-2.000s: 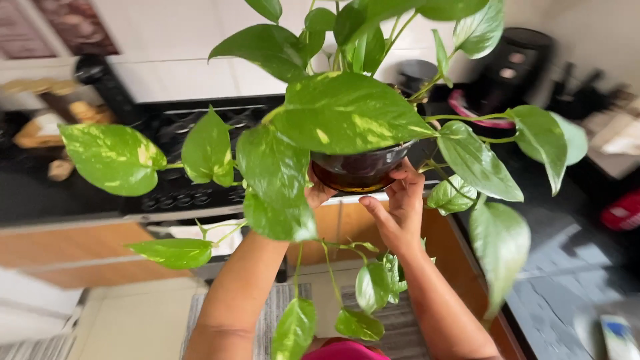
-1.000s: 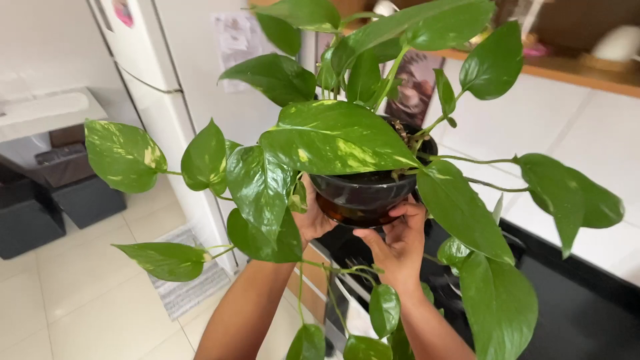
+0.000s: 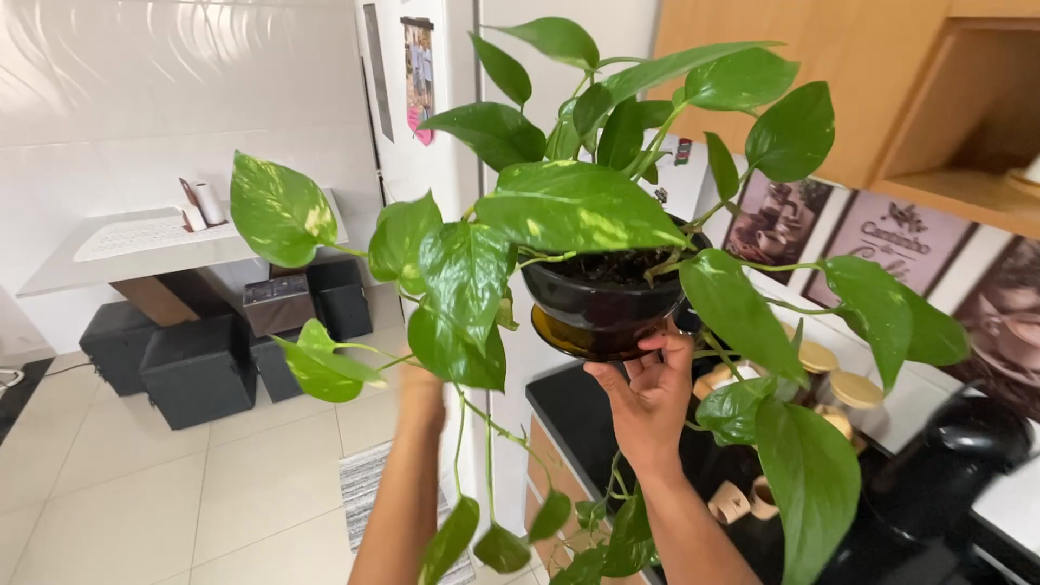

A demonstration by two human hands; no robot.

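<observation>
A trailing pothos plant with variegated green leaves grows in a dark glossy pot, with soil showing at its top. Under the pot is an amber saucer. My right hand grips the saucer and the pot's base from below at the right. My left hand is off the pot, raised to its left, blurred and mostly behind the leaves; its fingers are hidden. Several vines hang down between my forearms.
At right, a black counter bears wooden-lidded jars, small cups and a black appliance. A wooden cabinet is above. The white refrigerator stands behind the plant. At left are a table and dark cube stools.
My left hand has come off the pot and moved left, while my right hand still supports it. The view has swung away from the stove toward the refrigerator and table.
</observation>
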